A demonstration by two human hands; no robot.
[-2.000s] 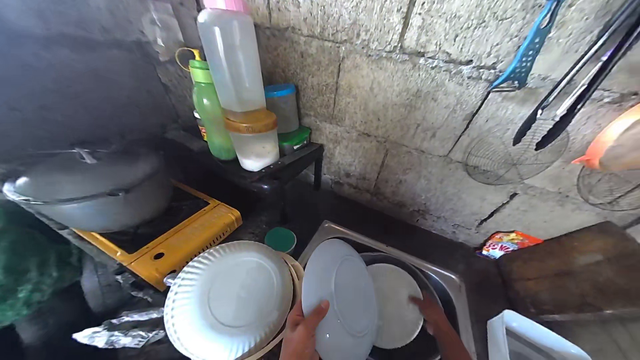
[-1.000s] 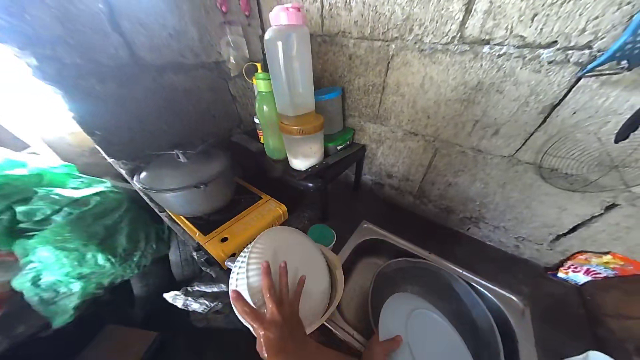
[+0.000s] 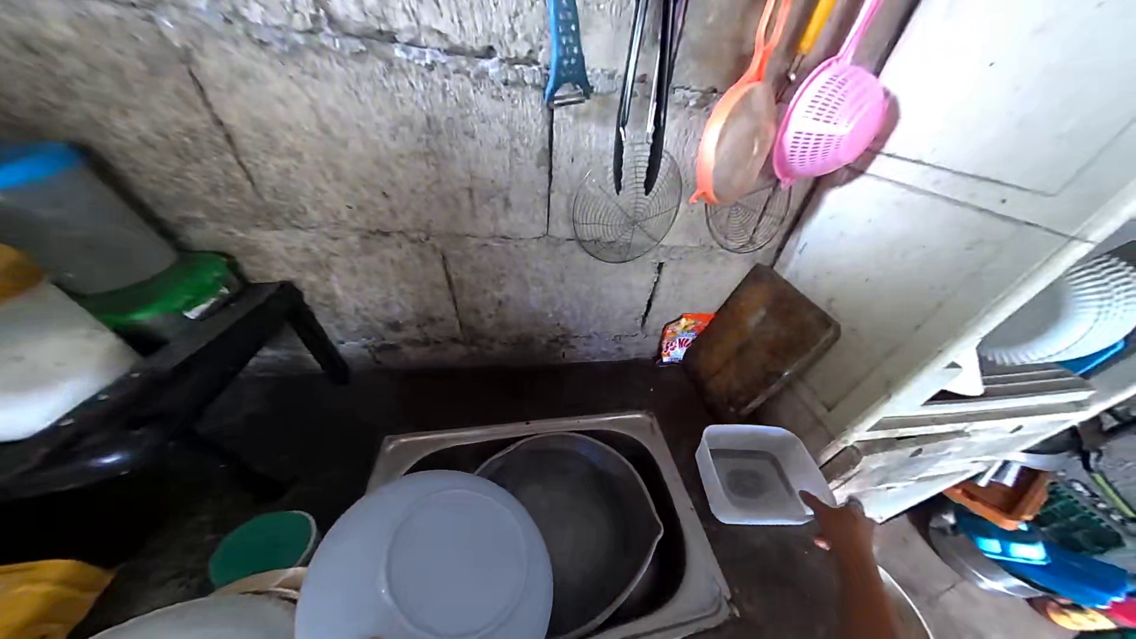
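Observation:
My right hand (image 3: 839, 525) touches the near right corner of a translucent white plastic container (image 3: 754, 475) on the dark counter, right of the sink. Over the sink's left part, a pale plate (image 3: 430, 564) is tilted, its underside showing; my left hand is hidden at or below it. Behind that plate, a large metal pan (image 3: 581, 524) sits in the stainless steel sink (image 3: 701, 550). Part of a white plate (image 3: 204, 619) shows at the bottom left, beside a green round lid or tub (image 3: 264, 543).
Orange (image 3: 738, 142) and pink strainers (image 3: 830, 122), black-tipped tongs (image 3: 641, 115) and a blue peeler (image 3: 565, 53) hang on the block wall. A wooden board (image 3: 761, 342) leans near a white cabinet (image 3: 985, 115). A black stand (image 3: 204, 346) holds containers on the left.
My right hand is now at the plastic container. The pale plate was in the sink area a second ago and is now raised over its left side. The view has swung right.

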